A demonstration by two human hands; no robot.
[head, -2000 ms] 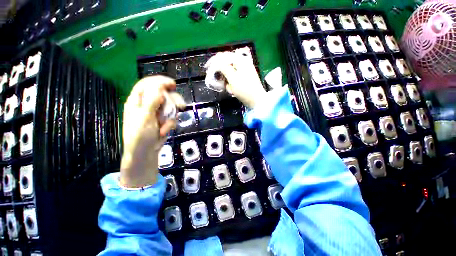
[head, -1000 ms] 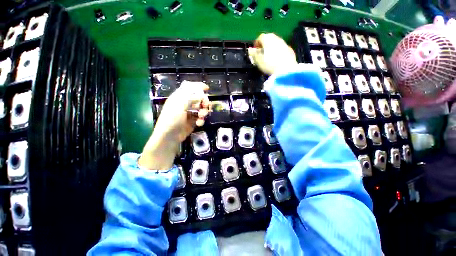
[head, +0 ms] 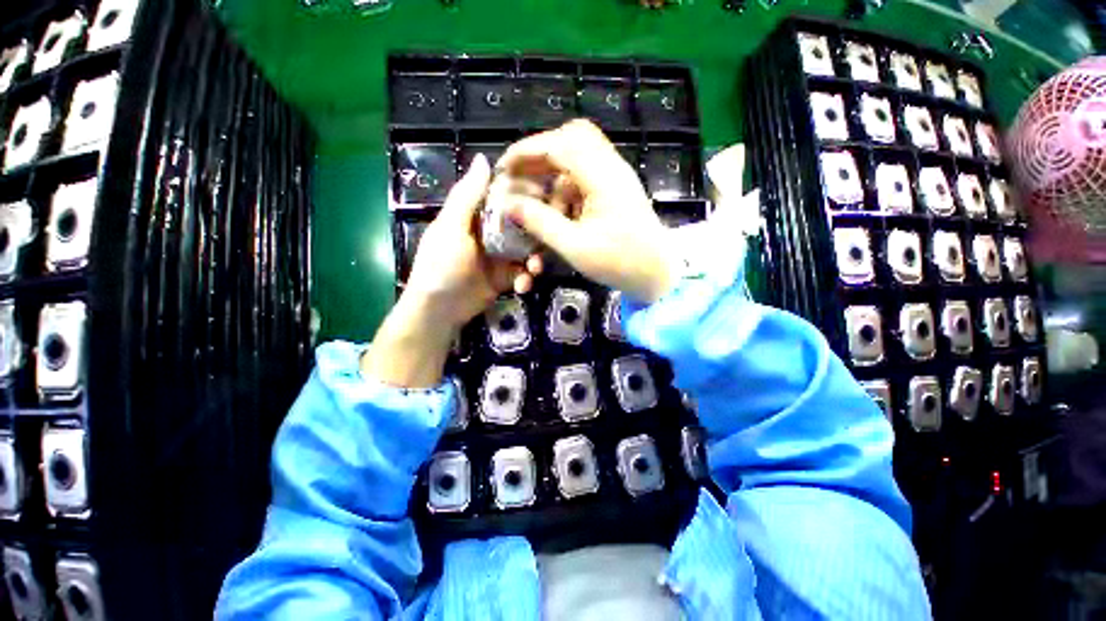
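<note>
The black working tray [head: 546,494] lies flat between my forearms. Its far rows have empty pockets; its near rows hold silver-white metal parts [head: 576,391] with dark round centre holes. My left hand [head: 455,249] and my right hand [head: 594,212] meet above the middle of the tray. Between them they hold a silver-white metal part [head: 507,224], largely covered by the fingers. Whether it is one part or a short stack I cannot tell.
A tall black tray stack [head: 200,291] stands at the left and another [head: 782,182] at the right, both topped with parts. A white cloth [head: 728,200] lies right of the working tray. A pink fan [head: 1067,152] is at the far right.
My hands were apart over the tray and are now together around the part. My right hand has come left and nearer from the tray's far right corner. The view has shifted slightly.
</note>
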